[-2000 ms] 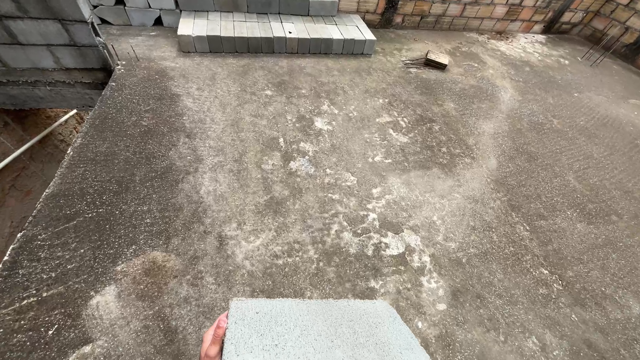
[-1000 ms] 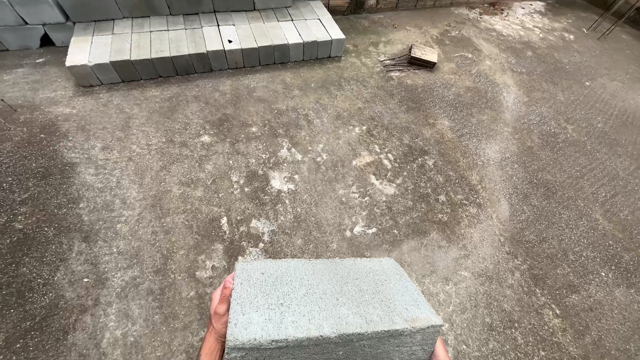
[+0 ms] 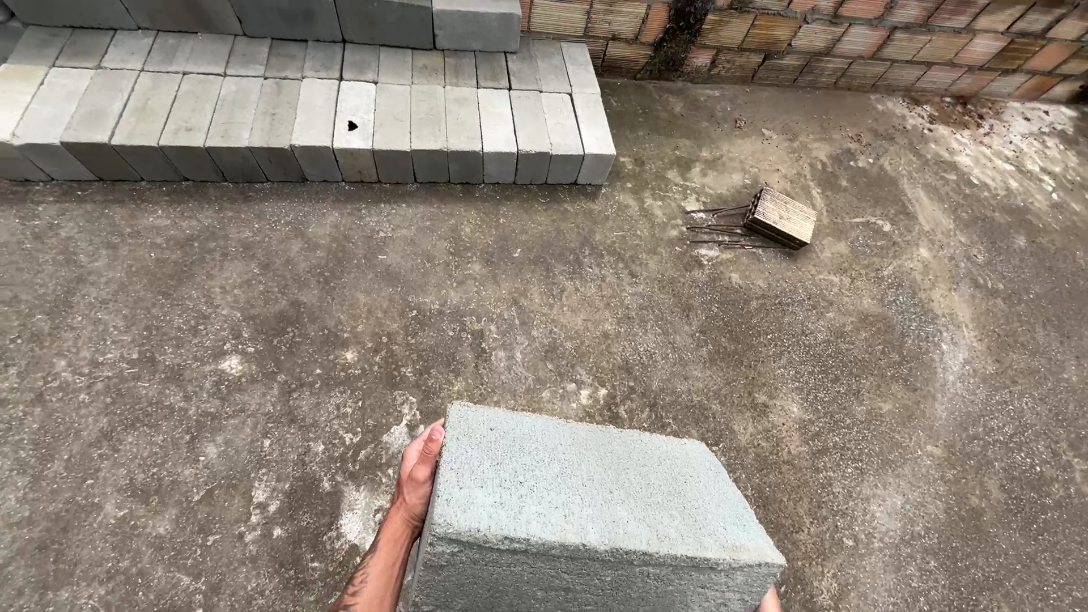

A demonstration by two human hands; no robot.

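Note:
A grey concrete block is held up over the concrete floor at the bottom of the view, its broad face upward. My left hand presses against the block's left end, thumb near the top corner. Of my right hand only a sliver shows at the lower right corner of the block, which hides the rest; it grips that end. Ahead on the left, similar concrete blocks stand packed side by side in two rows on the floor, one with a dark hole in its top. More blocks sit behind them.
A hollow clay brick lies on the concrete floor, right of the block rows, beside thin steel rods that stick out toward the left. A wall of ribbed clay bricks runs along the back, with a dark mortar column in it.
The block rows and the clay brick appear nearer as the view has moved forward. The block stays between my hands and shows more of itself; my left hand and forearm have come further into view.

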